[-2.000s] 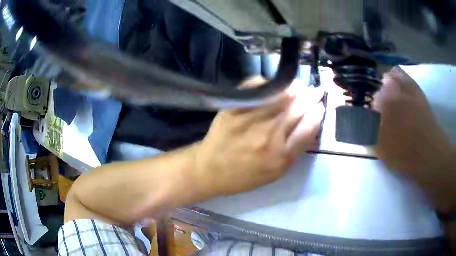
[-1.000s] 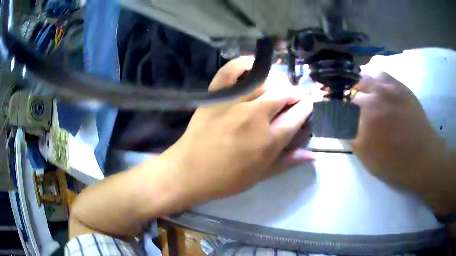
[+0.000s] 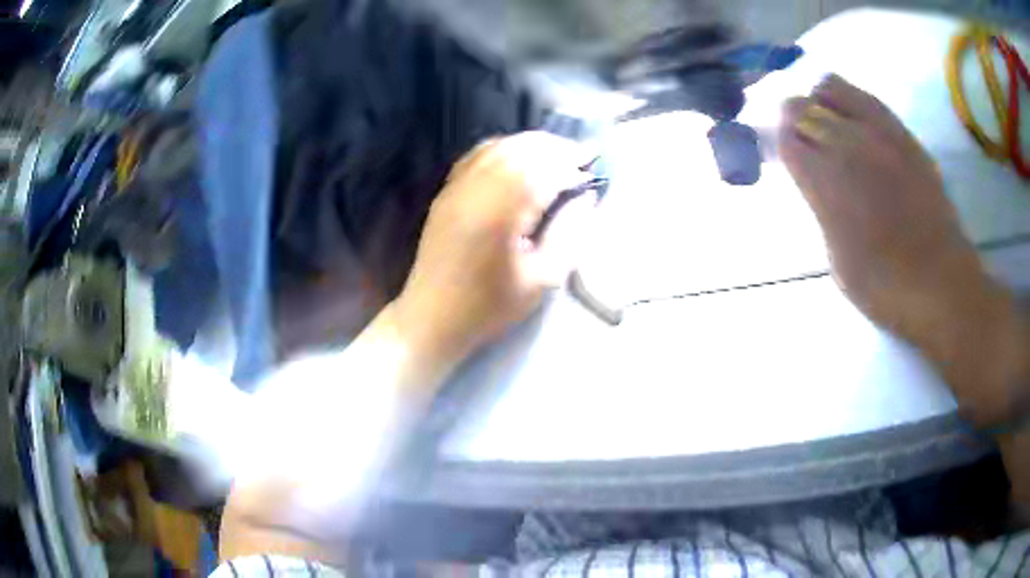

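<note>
The dark navy cloth [image 3: 350, 158] lies left of the machine head, with a mid-blue panel [image 3: 237, 192] along its left side. My left hand [image 3: 486, 237] is closed on the right edge of the dark cloth, a dark fold showing at its fingertips. My right hand [image 3: 870, 181] is on the white table right of the needle area, fingers curled; what it holds, if anything, cannot be told. The machine head [image 3: 553, 34] is blurred at the top. Glare hides the needle area.
Red and yellow looped handles [image 3: 994, 102] lie on the white table at the upper right. A grey scale edge [image 3: 678, 474] runs along the table's front. A beige machine part [image 3: 79, 316] and a wooden stool [image 3: 158, 519] stand at the left. My checked clothing shows below.
The view has shifted, so the machine head sits higher and the looped handles show. My left hand has moved left, away from the needle area, with the cloth edge. My hands are farther apart.
</note>
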